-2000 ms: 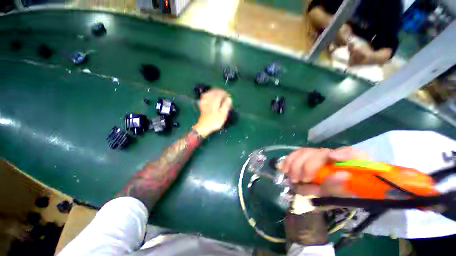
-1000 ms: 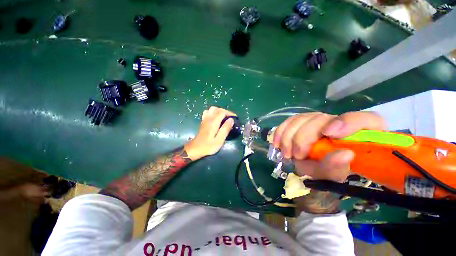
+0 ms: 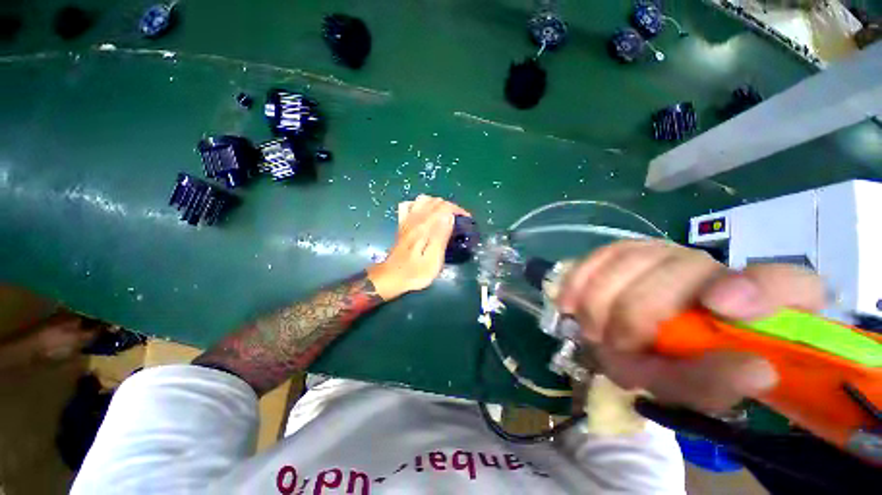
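Note:
My left hand holds a black finned housing on the green surface, its fingers covering part of it. My right hand is closed around the orange electric screwdriver with its lime-green strip; hand and tool are blurred. The silver screw-feed nozzle head points left and is right up against the housing; I cannot tell whether they touch. A clear screw feed hose loops behind the nozzle. A yellowish air line curves below it. A cream tape wrap sits below my right hand.
Several black housings are grouped on the green surface at left. Bright specks lie beyond my left hand. More housings and wired units lie further up. A grey post and white box stand at right. A cardboard box is at lower left.
My left hand has come back from further up the surface and now holds a housing at the nozzle. The view has tilted down and shifted. The white box's switch now shows.

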